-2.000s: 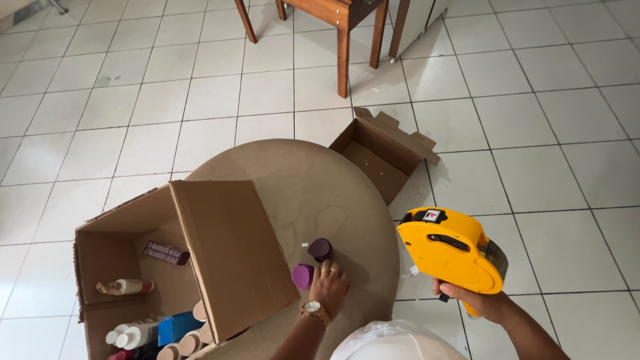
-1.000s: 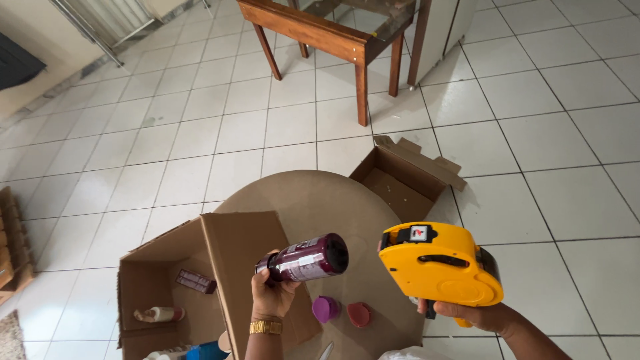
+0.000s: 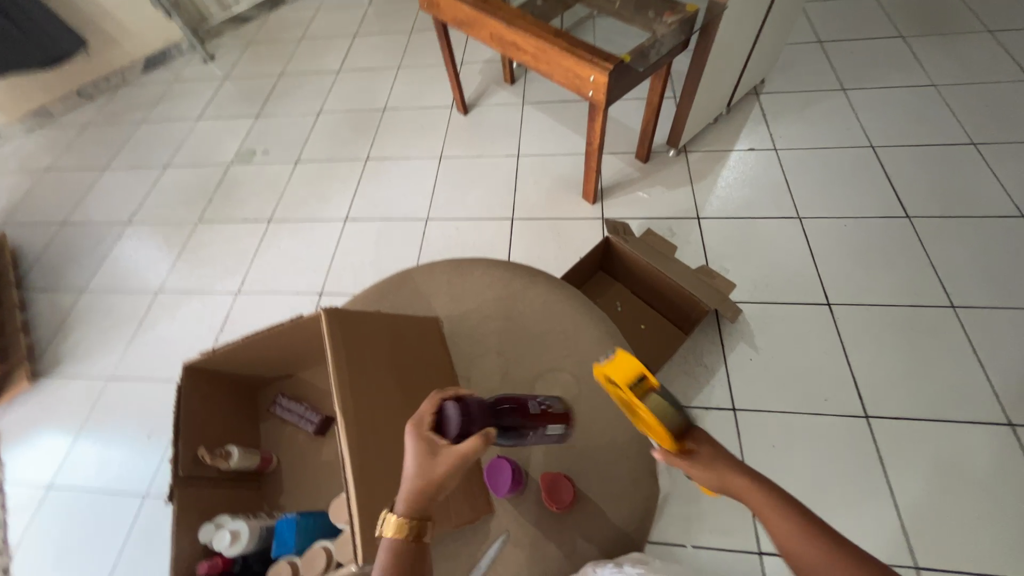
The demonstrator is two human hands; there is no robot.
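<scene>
My left hand point(image 3: 438, 448), with a gold watch at the wrist, grips a dark purple bottle point(image 3: 528, 419) by its capped end and holds it sideways above the round table. My right hand point(image 3: 704, 460) grips the handle of a yellow tape dispenser point(image 3: 640, 398), off the table's right edge. Below the bottle, a purple round container point(image 3: 505, 477) and a reddish-pink one point(image 3: 558, 491) stand on the tabletop point(image 3: 512, 320). At left, an opened cardboard box point(image 3: 392, 400) holds white bottles point(image 3: 236, 534), a blue item point(image 3: 304, 534), a small white bottle point(image 3: 244, 458) and a purple packet point(image 3: 300, 414).
A smaller open cardboard box point(image 3: 648, 312) lies on the tiled floor beyond the round table. Farther back stands a wooden table point(image 3: 596, 120) with a glass top, beside a white cabinet or appliance point(image 3: 728, 72). A pointed, pale blade-like object point(image 3: 490, 554) lies near the table's front edge.
Two seconds ago my left hand was at a dark round item on the table; one second ago it held the purple bottle. Since then the bottle has turned and the tape dispenser has tilted.
</scene>
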